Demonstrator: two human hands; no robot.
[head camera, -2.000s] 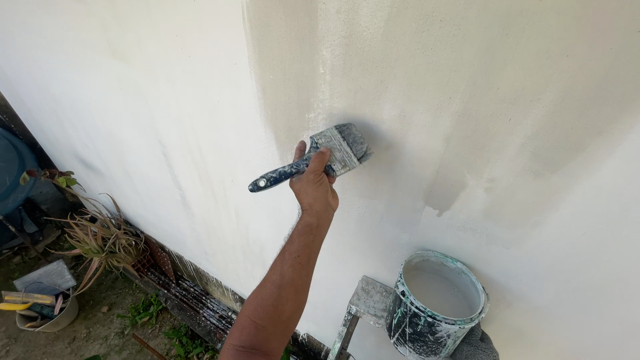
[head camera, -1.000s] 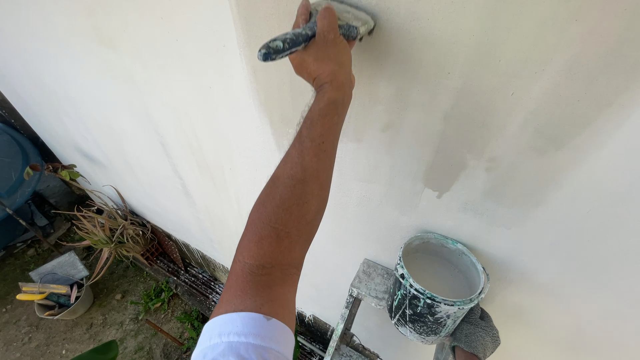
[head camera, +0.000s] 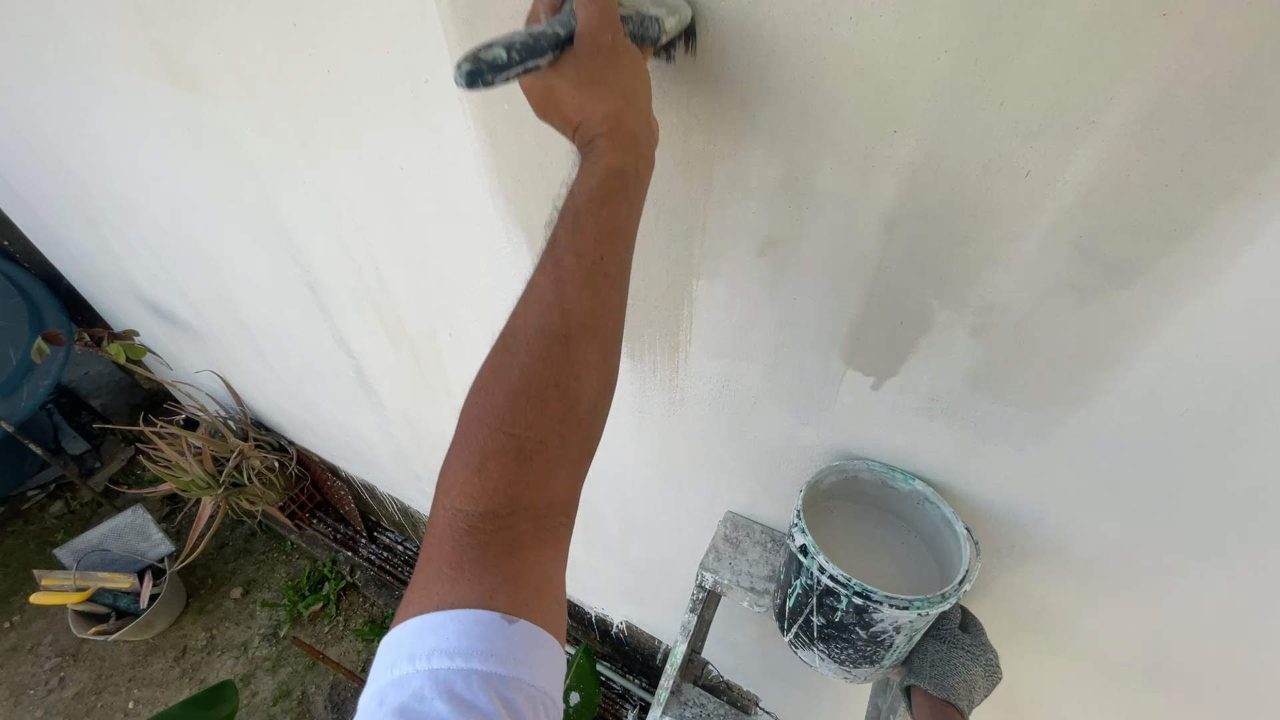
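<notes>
My left hand (head camera: 595, 90), bare, is shut on the dark, paint-spattered handle of a wide paintbrush (head camera: 515, 55) at the top of the view. The bristles lie at the pale wall (head camera: 780, 250), which has darker, damp-looking grey patches. My right hand (head camera: 955, 655), in a grey knit glove, is against the lower right side of a paint-smeared bucket (head camera: 835, 615); its fingers are mostly hidden, so its grip is unclear. Whitish liquid (head camera: 870, 540) stands inside the bucket, beside the top of a spattered metal ladder (head camera: 742, 560).
At the lower left, a small tub (head camera: 150, 620) of tools stands on the soil near a spiky plant (head camera: 215, 450). A blue container (head camera: 25, 340) is at the left edge. Dark slatted material (head camera: 375, 545) runs along the wall's foot.
My left hand has moved up along the wall with the brush, which was nearer mid-view two seconds ago. The gloved hand remains by the bucket.
</notes>
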